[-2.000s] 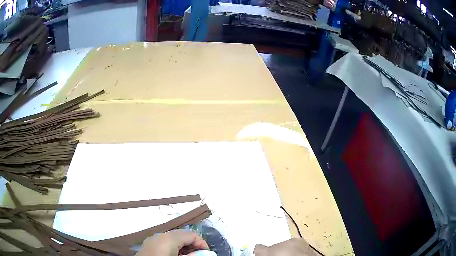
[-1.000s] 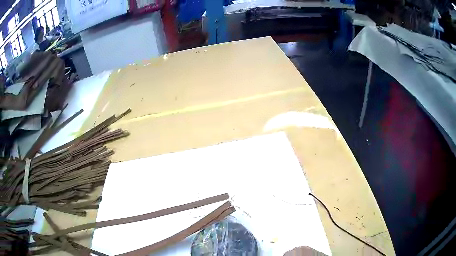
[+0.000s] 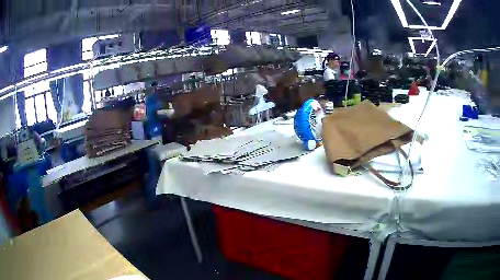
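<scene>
Neither of my hands is in the picture. Across the aisle stands a white-covered table point(image 3: 285, 202). On it lies a brown bag point(image 3: 364, 134) with its handle loop hanging towards the front edge. Left of the bag stands a blue and white round object point(image 3: 308, 124), perhaps a small fan. Flat grey-beige panels point(image 3: 246, 150) lie spread at the table's left end. A corner of the tan bench top point(image 3: 66, 249) shows at the lower left.
A red bin or panel point(image 3: 274, 243) is under the white-covered table. A dark aisle floor point(image 3: 148, 224) lies between bench and table. Brown pieces are stacked on a farther table point(image 3: 107, 158). A person point(image 3: 331, 68) is at the back. A pale cable hangs by the bag.
The view has swung right and up. The white sheet, straps, round tub, dark cord and my hand have left the picture. The brown bag and more of the white-covered table have come into view.
</scene>
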